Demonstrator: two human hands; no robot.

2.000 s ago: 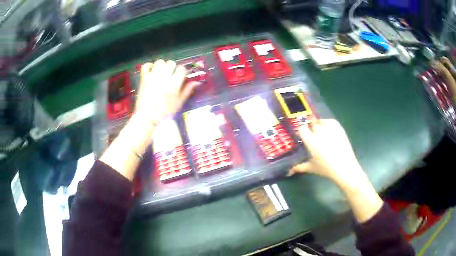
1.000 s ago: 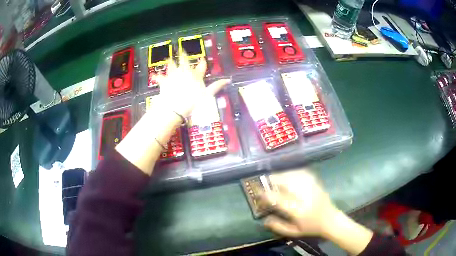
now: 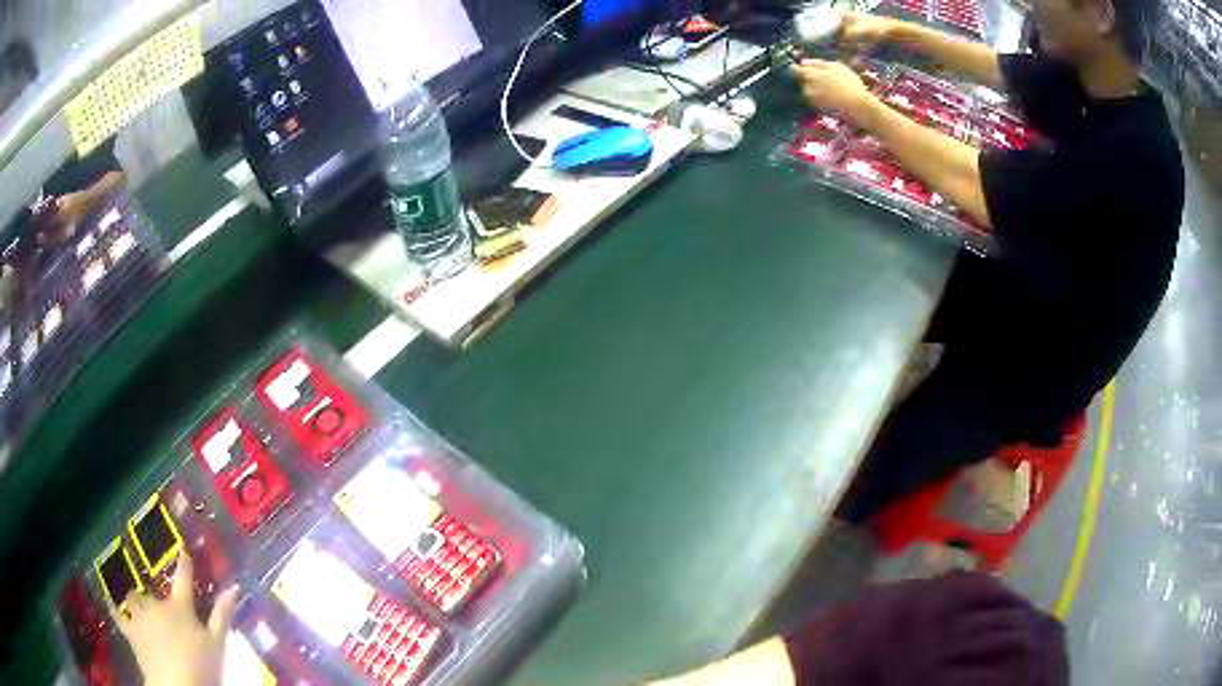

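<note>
The clear blister tray (image 3: 556, 550) of red phones lies at the lower left. Two phones lie back side up, one (image 3: 322, 418) in the far corner, one (image 3: 244, 476) beside it. Two keypad-side phones, one (image 3: 449, 556) and one (image 3: 389, 641), have glaring white screens. Two yellow-framed phones with dark screens, one (image 3: 156, 532) and one (image 3: 118, 570), lie further left. My left hand (image 3: 174, 637) is over their lower ends, fingers apart, cut off by the bottom edge. My right hand is out of the picture; only its forearm and dark sleeve show at the bottom.
A water bottle (image 3: 426, 188), a blue object (image 3: 602, 150) and cables are on a small shelf (image 3: 462, 315) by a monitor (image 3: 268, 94). A person in black (image 3: 1072, 228) sits on a red stool (image 3: 985, 516) at the right, hands over another phone tray (image 3: 885, 174). More phones lie far left.
The view has swung right, so the tray now sits lower left. My left hand remains by the yellow-framed phones. My right hand, earlier at the loose battery, has left the picture.
</note>
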